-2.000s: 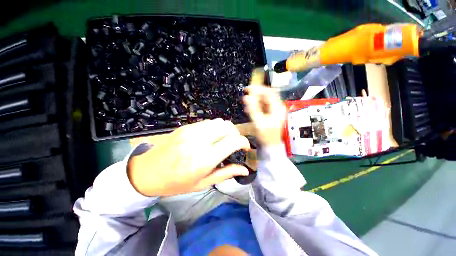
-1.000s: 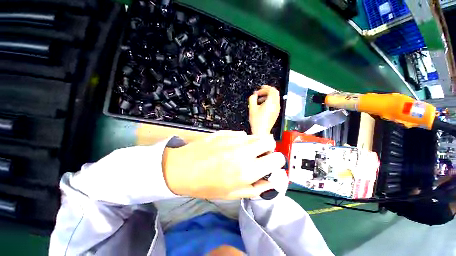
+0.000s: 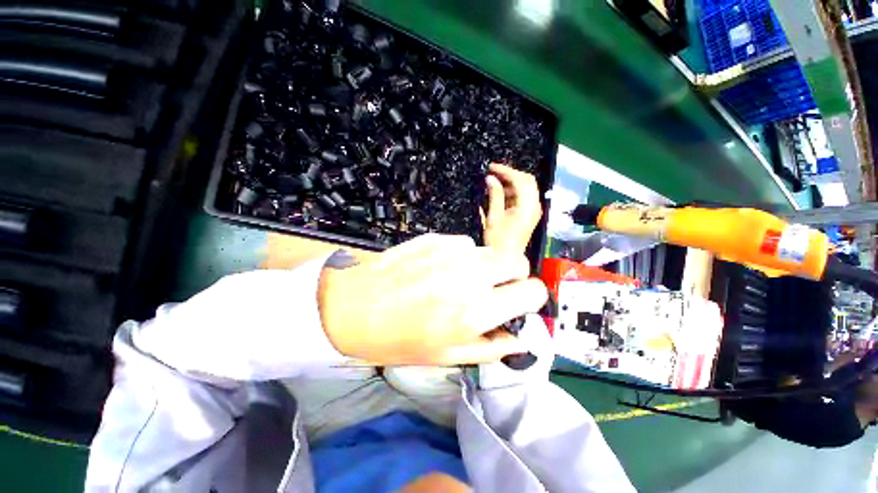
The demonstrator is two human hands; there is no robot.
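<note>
My left hand (image 3: 424, 303) is closed around a black plastic housing (image 3: 520, 359); only dark parts of it show at the fingertips, and the rest is hidden. My right hand (image 3: 510, 207) is over the right part of the parts tray (image 3: 289, 229), with thumb and forefinger bent over the small black inserts (image 3: 462, 183). Whether it holds a piece cannot be told. Larger short black sleeves (image 3: 332, 173) fill the left part of the tray.
An orange electric screwdriver (image 3: 717, 233) hangs at the right, above a red-and-white screw tray (image 3: 626, 327). A clear plastic bag (image 3: 602, 248) lies behind it. Black tube trays (image 3: 77, 154) stand at left. Cardboard (image 3: 298, 252) shows below the parts tray. A person in black (image 3: 818, 419) is at far right.
The view has turned since the oldest frame. My left hand has moved right with the housing. My right hand has gone from the tray's right edge to over the inserts. The screwdriver hangs lower in view.
</note>
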